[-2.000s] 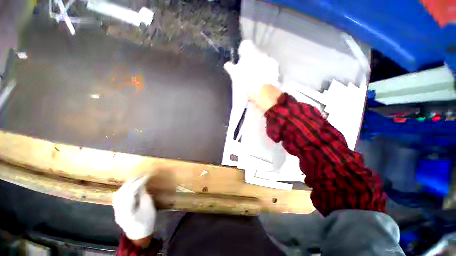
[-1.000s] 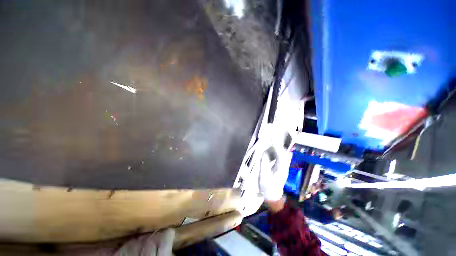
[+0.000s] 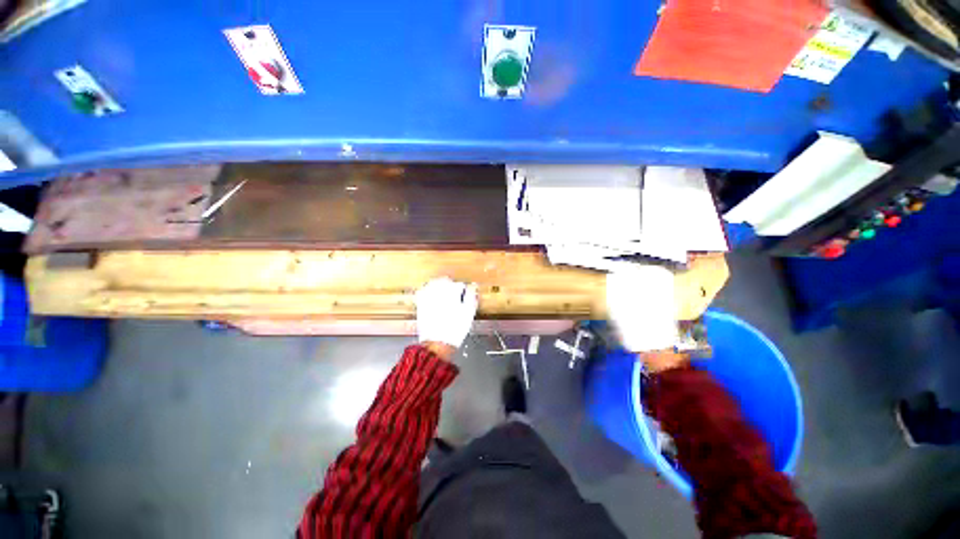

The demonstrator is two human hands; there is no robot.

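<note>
White sheets lie at the right end of the press table, some slightly over its wooden edge. My right hand, in a white glove, is at this edge just below the sheets, blurred; whether it holds anything I cannot tell. My left hand, also gloved, rests on the wooden edge near the middle, with its fingers on the rail and no object visible in it. The dark steel plate lies left of the sheets, with a thin white strip near its left end.
A blue bin stands under my right arm. White offcuts lie on the floor below the table. The blue press beam with buttons runs across above the table. A pinkish-brown slab lies at left. A control panel is at right.
The view has turned and pulled back, so the whole table edge, bin and floor show. My right hand has come from the sheets to the table's front edge. My left hand is now fully in view.
</note>
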